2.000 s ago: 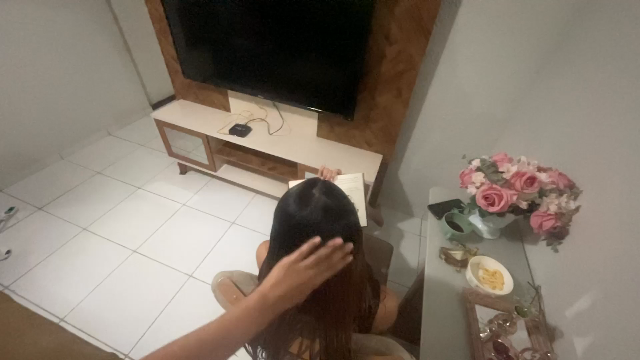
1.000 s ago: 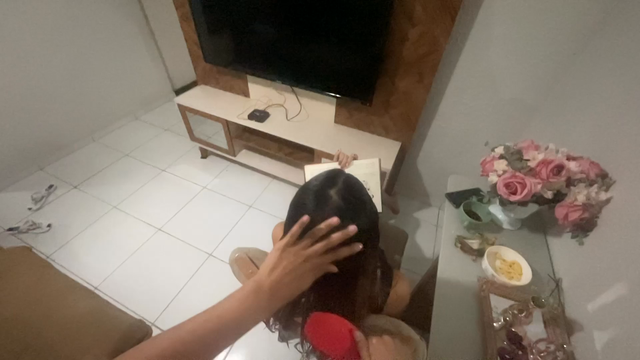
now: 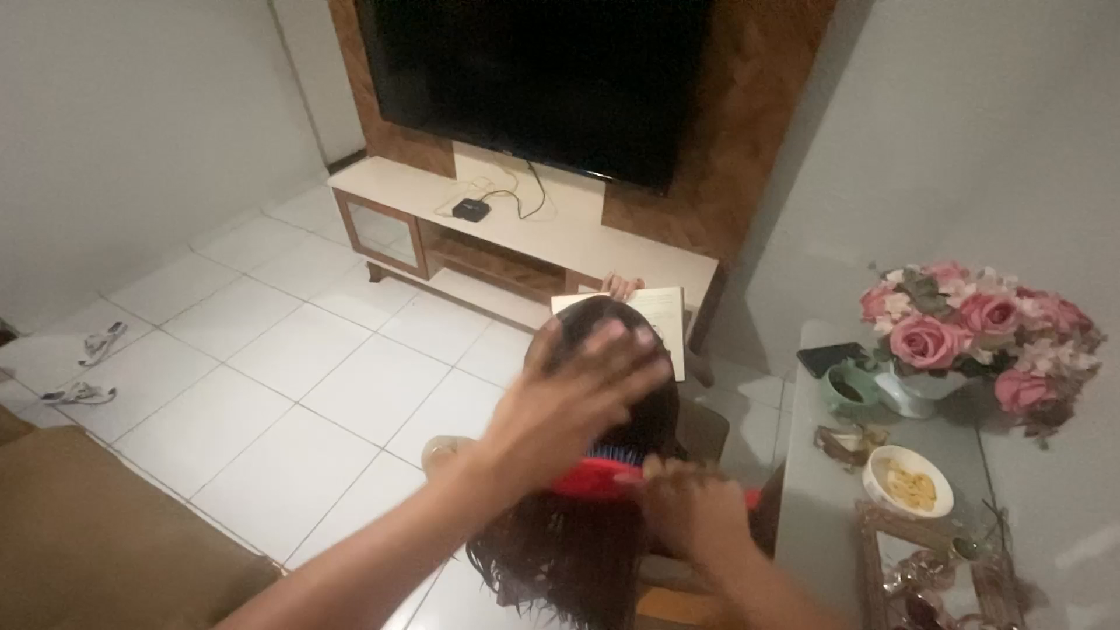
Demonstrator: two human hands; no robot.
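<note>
A person with long dark hair sits in front of me, facing away, and holds an open book that bears writing. Over the top of the head lies my left hand, its fingers spread and slightly blurred, holding nothing. My right hand grips a red hairbrush with blue bristles, which is at the back of the hair just below my left hand. The bristles face the head. My left hand and forearm hide part of the brush and the head.
Ahead stand a low TV console and a large television. On the right, a narrow table bears a flower vase, a green cup, a phone, a bowl of food and a mirrored tray. Sandals and a brown couch are left.
The red brush and my right hand, out of sight two seconds ago and low in the frame one second ago, have moved up to the hair behind the head. My left hand stays on the head.
</note>
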